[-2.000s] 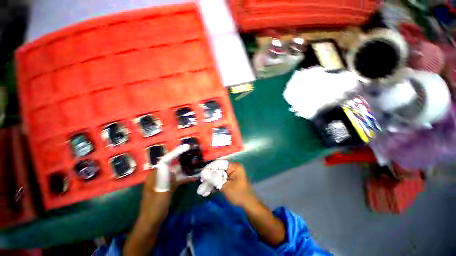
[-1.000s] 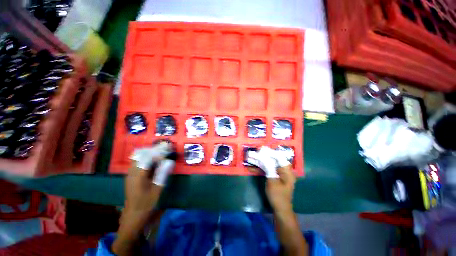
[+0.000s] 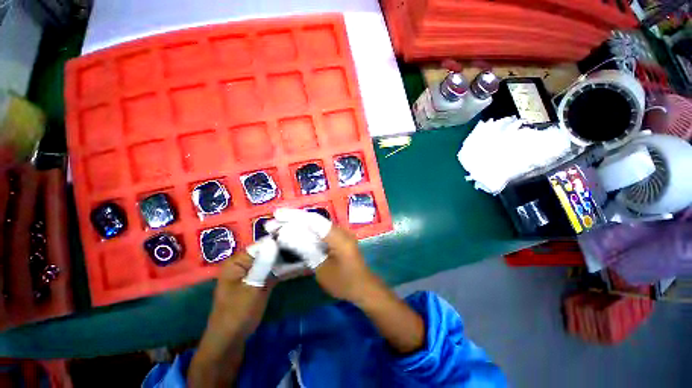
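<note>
The red-orange compartment tray (image 3: 182,68) lies tilted in view. Its two nearest rows hold square smartwatch units (image 3: 215,245); one shows a lit ring dial. The near left corner pocket and the three far rows are empty. My left hand (image 3: 246,274), with white finger cots, grips a dark smartwatch unit (image 3: 288,258) just above the tray's near edge. My right hand (image 3: 330,254) presses a crumpled white wiping cloth (image 3: 305,229) over that unit, which is mostly hidden. Cloth and finger cots are hard to tell apart.
Stacked red trays (image 3: 493,34) stand at the back. Two dispenser bottles (image 3: 455,102), a white wipe pile (image 3: 512,151), a black box (image 3: 535,216) and white fans (image 3: 645,174) are at right. A bulk tray (image 3: 38,250) is at left, white paper (image 3: 379,83) behind.
My hands were apart over the tray's near row; now they meet around one smartwatch unit near its edge. The ring dial unit is now uncovered. The view has turned to the right.
</note>
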